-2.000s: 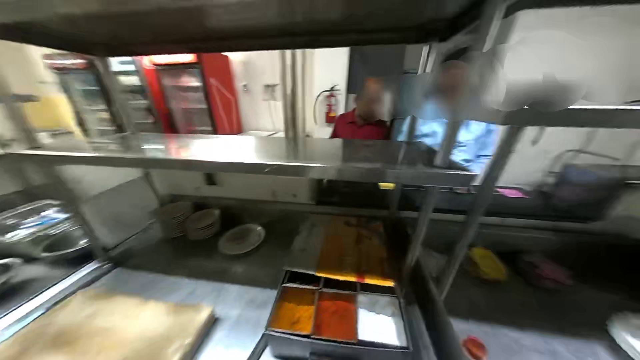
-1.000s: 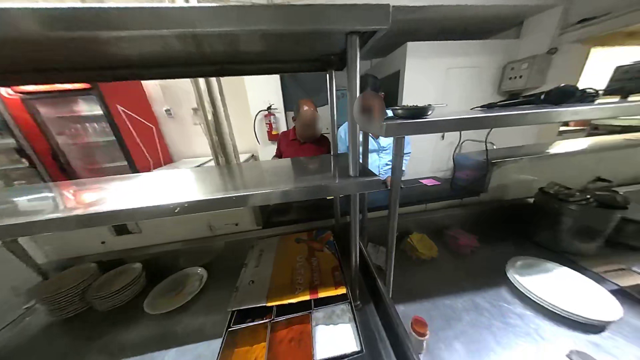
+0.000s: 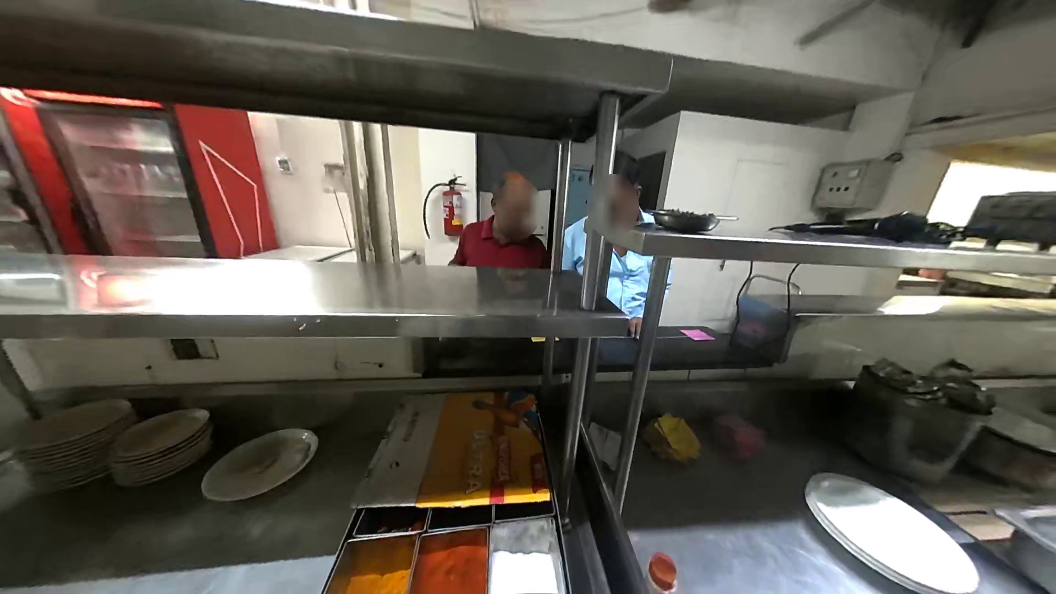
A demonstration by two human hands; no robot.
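Note:
Neither of my hands shows in the head view. Low in the middle stands a metal spice box (image 3: pixel 412 540) with yellow, orange-red and white powders in separate compartments. A flattened printed cardboard piece (image 3: pixel 483 450) covers its far part. To its right is the red cap of a bottle (image 3: pixel 662 571), cut off by the lower edge. Stacks of plates (image 3: pixel 78 441) and a single oval plate (image 3: pixel 260 464) rest on the steel counter at the left. Large oval metal platters (image 3: pixel 891 532) lie on the right-hand counter.
A steel shelf (image 3: pixel 330 322) on upright posts (image 3: pixel 582 396) crosses above the counter. The right shelf (image 3: pixel 825 247) holds a small black pan (image 3: pixel 686 220). Yellow (image 3: pixel 672 437) and pink bundles lie beneath it, near a large pot (image 3: pixel 916 421). Two people stand beyond the shelves.
The view has swung to the right since two seconds ago, bringing the platters and right shelf into sight. The two people remain beyond the shelves.

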